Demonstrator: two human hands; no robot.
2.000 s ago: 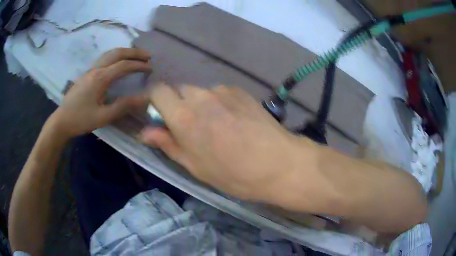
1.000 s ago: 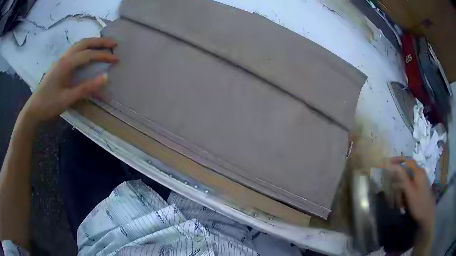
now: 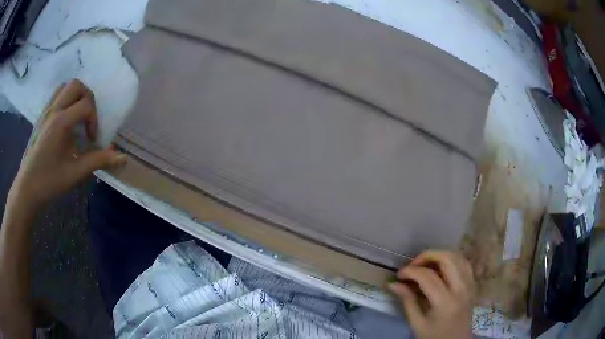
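Observation:
The taupe garment panel (image 3: pixel 298 139) lies flat on the white table, with a dark pressed fold running along its length. A tan card strip (image 3: pixel 225 208) lies along the panel's near edge. My left hand (image 3: pixel 69 142) is at the strip's left end, thumb on or just above it, fingers apart; a grip cannot be made out. My right hand (image 3: pixel 434 288) is at the near right corner of the panel, fingertips pinched at the strip's right end. The iron (image 3: pixel 560 268) rests at the far right, not held, its metal soleplate facing left.
A pale patch (image 3: pixel 513 234) lies on the brown scorched area. A flat grey pointed shape (image 3: pixel 549 112), white crumpled material (image 3: pixel 581 165) and a red item (image 3: pixel 556 63) are at the right. Dark cloth (image 3: pixel 20 23) is at the upper left. The table's rounded edge runs before me.
My right hand has let go of the iron at the right and moved left to the panel's near corner. My left hand has moved slightly down and left, away from the cloth.

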